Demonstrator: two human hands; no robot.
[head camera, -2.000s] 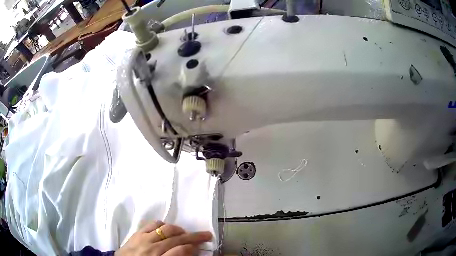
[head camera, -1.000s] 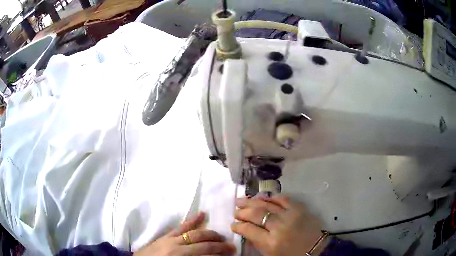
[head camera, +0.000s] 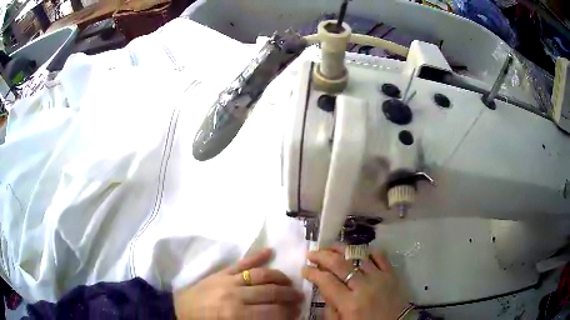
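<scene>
The white garment piece (head camera: 206, 206) with dark double stitch lines spreads left of and below the sewing machine head (head camera: 325, 156). Its edge runs under the presser foot area (head camera: 311, 230), where the needle is hidden. My left hand (head camera: 240, 294), with a yellow ring, lies flat on the cloth left of the edge. My right hand (head camera: 353, 284), with a pale ring, rests with fingertips on the edge just before the foot, under the lower tension knob (head camera: 356, 252). Both hands press the cloth; neither visibly grips it.
The machine arm (head camera: 487, 175) crosses to the right above the bed (head camera: 450, 262). A plastic-wrapped grey lamp-like piece (head camera: 231, 112) hangs left of the head. A pale tub (head camera: 250, 14) stands behind. The upper tension knob (head camera: 401, 195) sticks out from the head.
My right hand has come in beside the needle area, and my left hand has stayed on the cloth. The view has shifted, so the machine head appears further right.
</scene>
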